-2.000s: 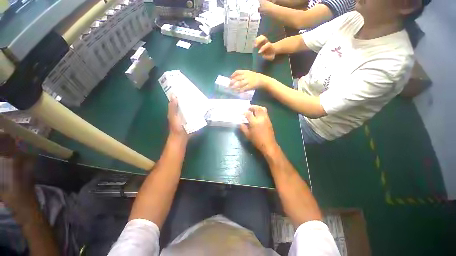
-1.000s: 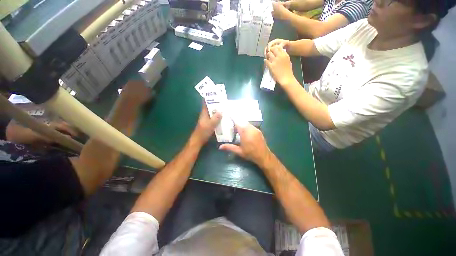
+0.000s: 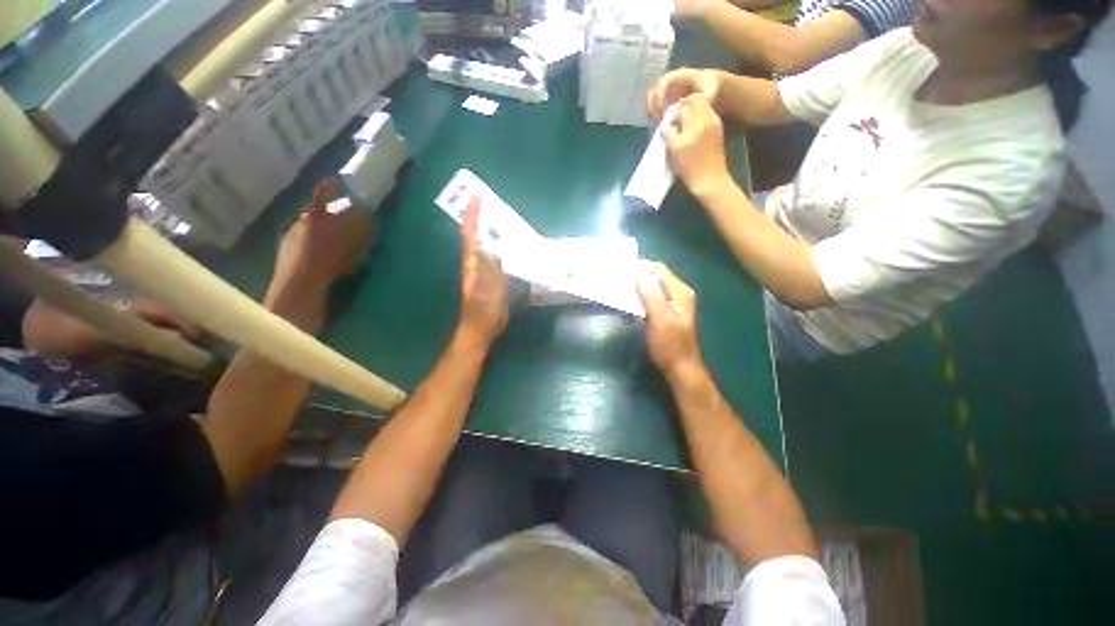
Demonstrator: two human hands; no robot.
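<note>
My left hand [image 3: 485, 287] holds one or more white product boxes [image 3: 495, 226] with dark print, tilted over the middle of the green table. My right hand [image 3: 664, 312] grips the right end of a white box [image 3: 605, 290] that slants between my two hands. A flat stack of white boxes [image 3: 599, 254] lies on the table just behind it. The glare and overlap hide how many boxes I hold.
A long row of white boxes [image 3: 287, 122] stands at left behind a cream pipe [image 3: 245, 312]. A coworker's hand [image 3: 328, 232] is beside loose boxes [image 3: 375, 159]. At right a coworker holds a white box [image 3: 654, 159] near standing boxes [image 3: 626, 67]. An open carton [image 3: 890, 575] is below right.
My hands have moved apart, with a box now slanting between them. The left coworker's arm shifts slightly beside the loose boxes. The right coworker's box has tilted.
</note>
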